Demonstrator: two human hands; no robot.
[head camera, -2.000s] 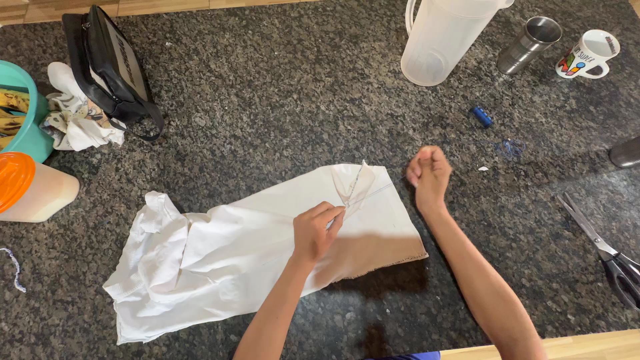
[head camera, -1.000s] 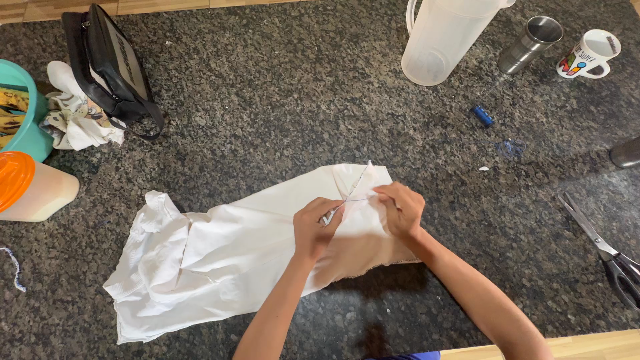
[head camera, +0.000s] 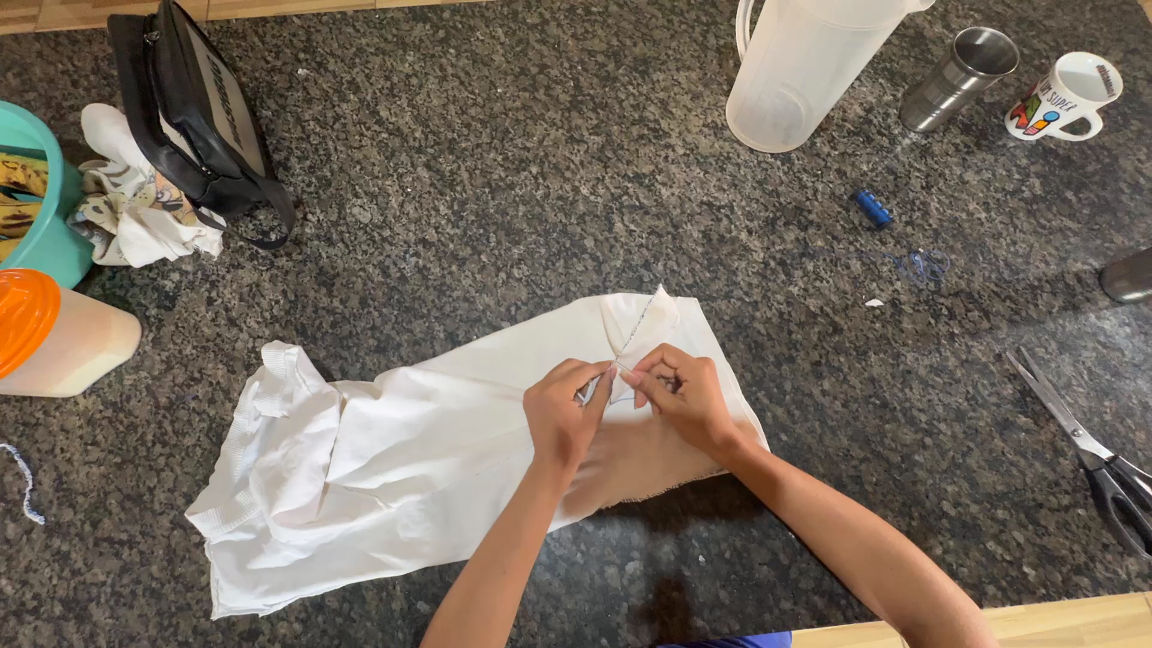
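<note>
A white cloth garment (head camera: 432, 450) lies on the dark granite counter, bunched at its left end and flatter at the right. My left hand (head camera: 569, 405) pinches a raised fold of it near the right end. My right hand (head camera: 679, 391) is just beside, thumb and forefinger closed close to the left fingertips; whether they grip thread, a needle or cloth is too small to tell. A dark line of stitching (head camera: 641, 322) runs up the folded flap above both hands.
Black-handled scissors (head camera: 1084, 441) lie at right. A blue thread spool (head camera: 873, 208) and loose blue thread (head camera: 925, 263) are at upper right, below a plastic pitcher (head camera: 801, 72), steel cup (head camera: 958, 81) and mug (head camera: 1064, 99). Left are a black bag (head camera: 198, 117), teal bowl (head camera: 63, 211) and orange-lidded container (head camera: 99, 346).
Two seconds ago my right hand was off the cloth at its right; it has moved left to my left hand. My left hand has stayed near the same fold.
</note>
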